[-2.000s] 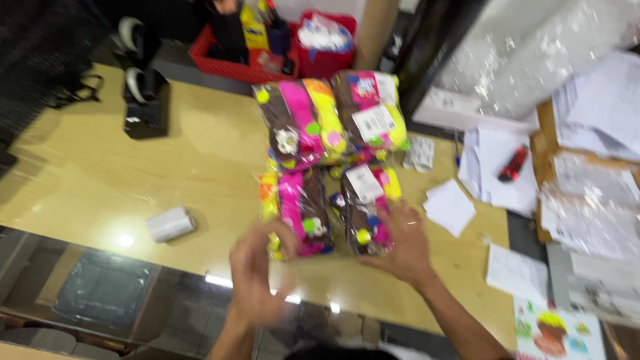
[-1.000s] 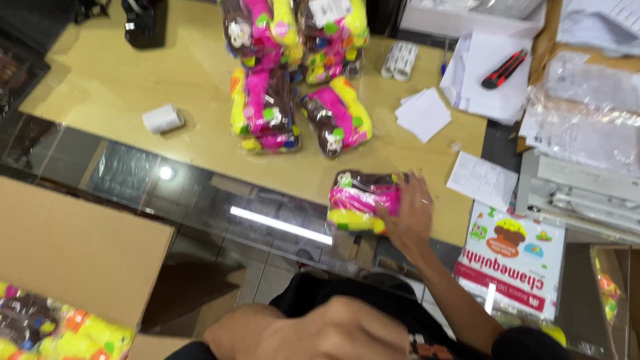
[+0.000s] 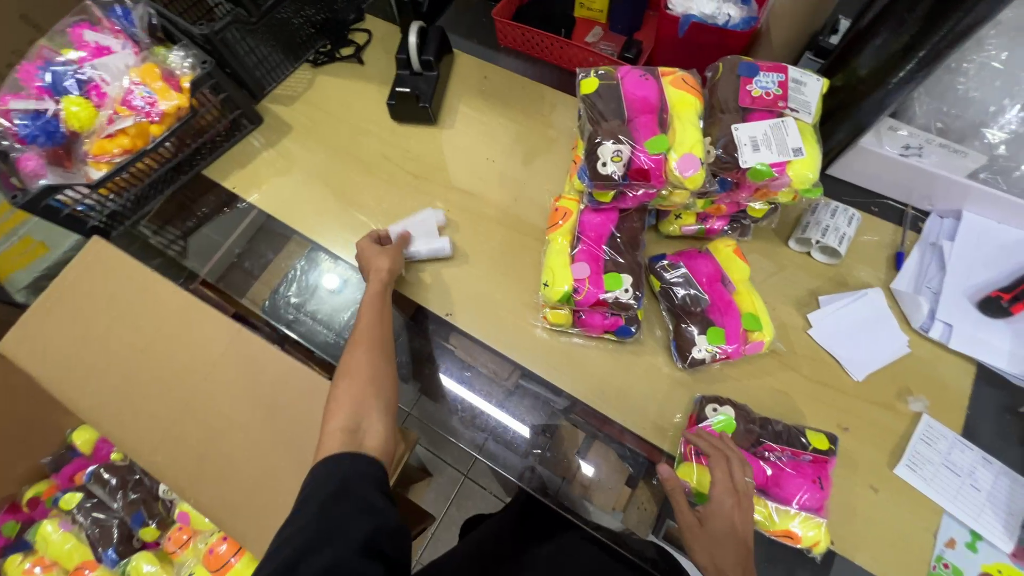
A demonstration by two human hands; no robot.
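My left hand (image 3: 381, 258) pinches the left end of a white paper label roll (image 3: 424, 234) lying on the wooden table. At the table's front edge, my right hand (image 3: 716, 500) rests with spread fingers on the left side of a clear bag of plush toys (image 3: 792, 472), brown, pink and yellow. Another such bag (image 3: 712, 302) lies just behind it. Stacked bags of the same toys (image 3: 640, 132) stand farther back, two of them side by side on top, one with a white tag (image 3: 766, 142) facing up.
A black tape dispenser (image 3: 420, 76) and a red basket (image 3: 528, 36) stand at the back. An open cardboard box (image 3: 184, 344) with bagged toys is at lower left, a black crate (image 3: 152, 180) above it. Printed label strips (image 3: 828, 230), papers (image 3: 860, 332) and a red utility knife (image 3: 1004, 300) lie right.
My left hand has moved out to the paper roll, from near my body a second ago. My right hand remains at the front bag, which has turned slightly.
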